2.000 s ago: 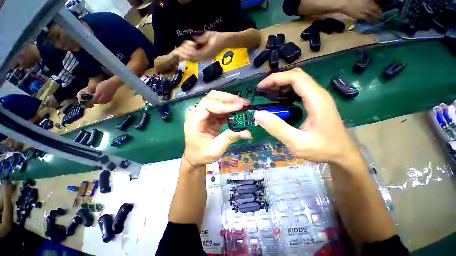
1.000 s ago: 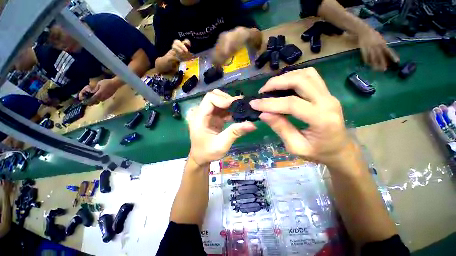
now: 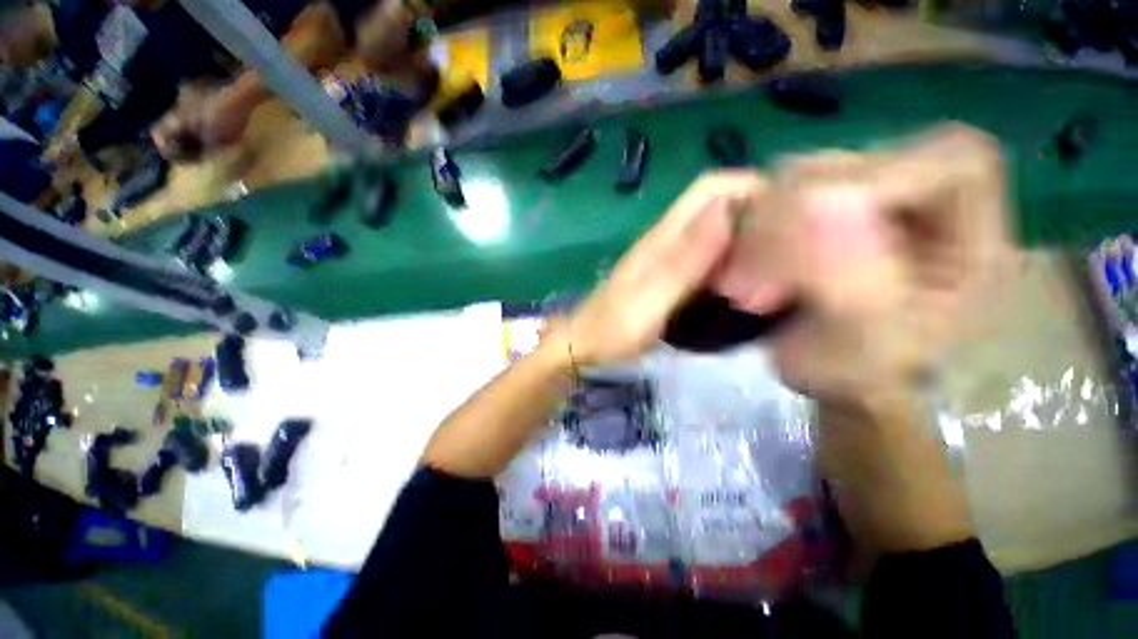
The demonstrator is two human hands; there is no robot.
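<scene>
My left hand [image 3: 674,268] and my right hand [image 3: 874,262] are close together in front of me, both motion-blurred. They hold a black housing [image 3: 724,323] between them; its lower part shows dark below the fingers, and the rest is hidden by the hands. No blue cell or green board shows in it. Below the hands, several narrow dark trim pieces [image 3: 609,413] lie in a row on the clear plastic sheet [image 3: 736,449] over the printed sheet.
A green conveyor belt [image 3: 524,256] with scattered black units crosses ahead. Black housings [image 3: 265,462] lie on white paper and the tan bench at left. Stacked blue and white assemblies [image 3: 1114,281] are at the right edge. Blurred people sit opposite at upper left.
The view has tilted and shifted, so the bench appears higher. The open shell with blue cell and green board, seen earlier, is now a dark housing. My hands have moved right and closer together.
</scene>
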